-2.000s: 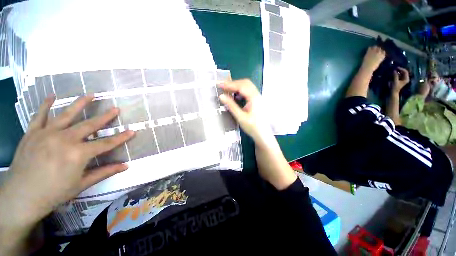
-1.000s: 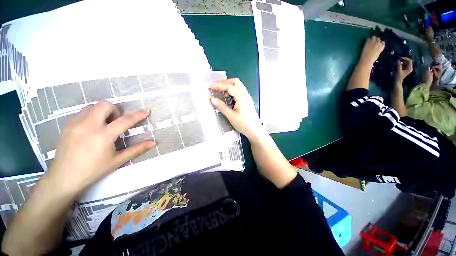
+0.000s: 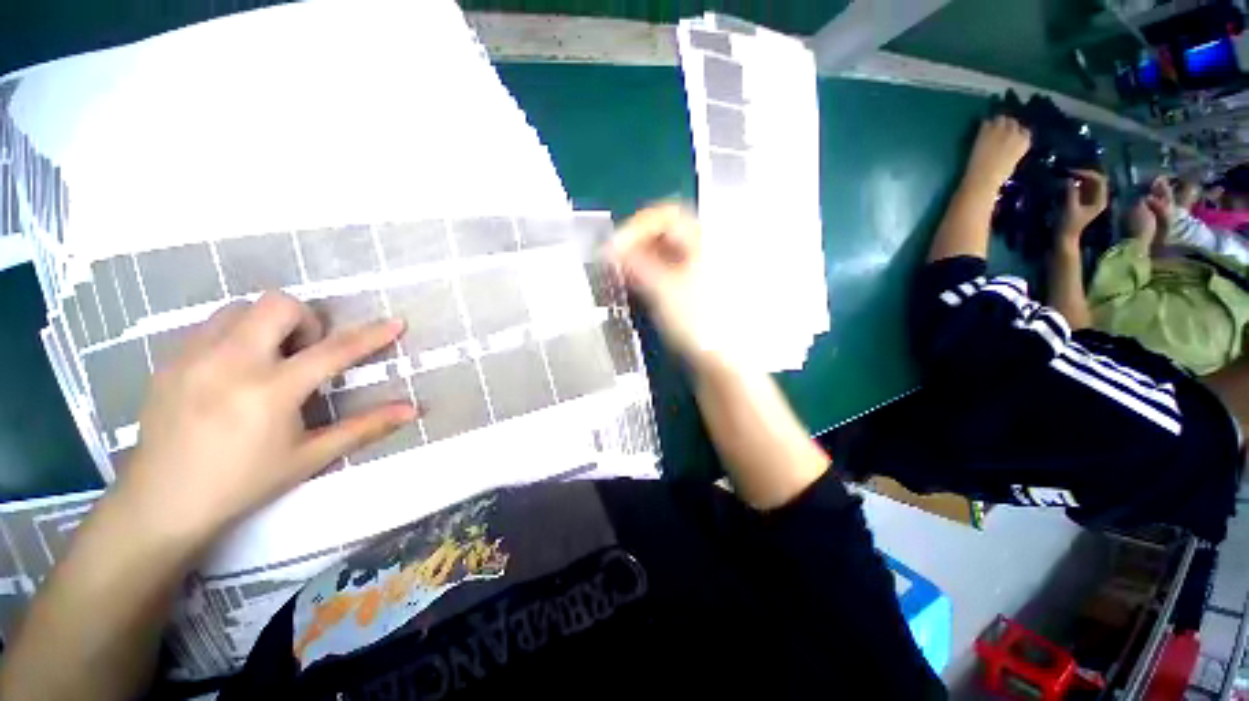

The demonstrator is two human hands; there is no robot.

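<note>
A fanned stack of white film sheets (image 3: 301, 123) with rows of grey rectangles lies on the green worktop in front of me. My left hand (image 3: 260, 397) rests on the grey rows at the left, thumb and fingers apart, with nothing in it. My right hand (image 3: 658, 260) is at the right edge of the stack, thumb and forefinger close together. It is blurred, and I cannot tell whether a film is between the fingertips.
A narrow side stack of film strips (image 3: 767, 206) lies to the right. Farther right, a person in a black striped sleeve handles a shiny black heap (image 3: 1048, 164). A blue stool (image 3: 921, 616) and a red one (image 3: 1025, 660) stand below at the right.
My left hand has moved right across the sheet and its fingers have drawn in. My right hand has stayed near the sheet's right edge and is now blurred. The view has shifted slightly.
</note>
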